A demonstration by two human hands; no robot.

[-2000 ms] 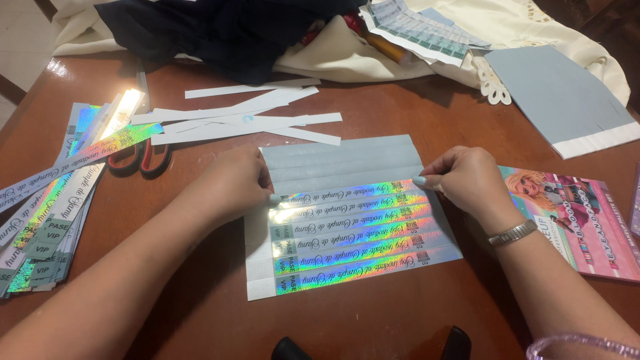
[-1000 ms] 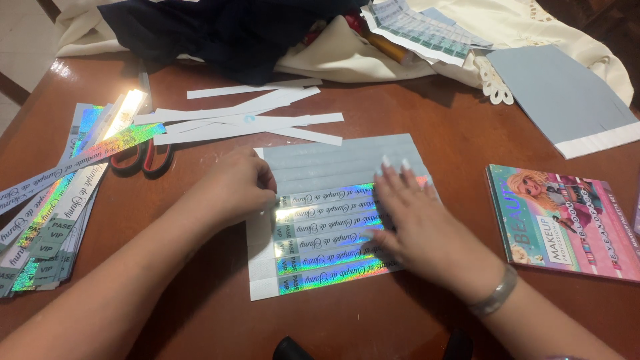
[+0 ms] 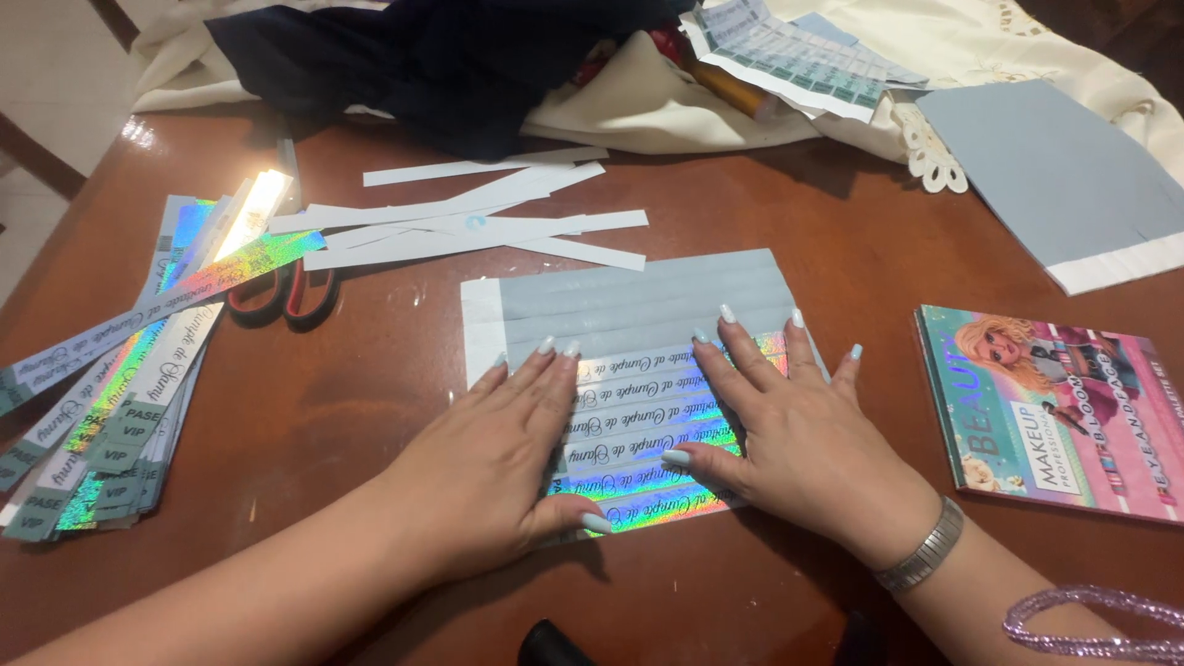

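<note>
A grey-blue sheet (image 3: 638, 296) with a white left edge lies flat on the wooden table. Holographic printed strips (image 3: 638, 416) cover its nearer part in parallel rows. My left hand (image 3: 490, 453) rests palm down over the left ends of the strips, fingers spread slightly. My right hand (image 3: 786, 425) lies with fingers spread over their right ends and the sheet's right side. Neither hand grips anything; the palms hide parts of several strips. Left of my hands is a pile of loose holographic strips (image 3: 166, 370), partly over scissors with black and red handles (image 3: 310, 296).
White paper offcuts (image 3: 435, 231) lie behind the sheet. A makeup palette (image 3: 1045, 416) is at the right, with another grey-blue sheet (image 3: 1054, 166) behind it. Cream cloth (image 3: 786, 134), dark cloth (image 3: 398, 74) and a printed sheet (image 3: 786, 65) occupy the table's back.
My left hand has moved from pinching near the sheet's left edge to lying flat on the strips. My right hand left the sheet's right side, crossed the strips, and now lies spread near their right ends.
</note>
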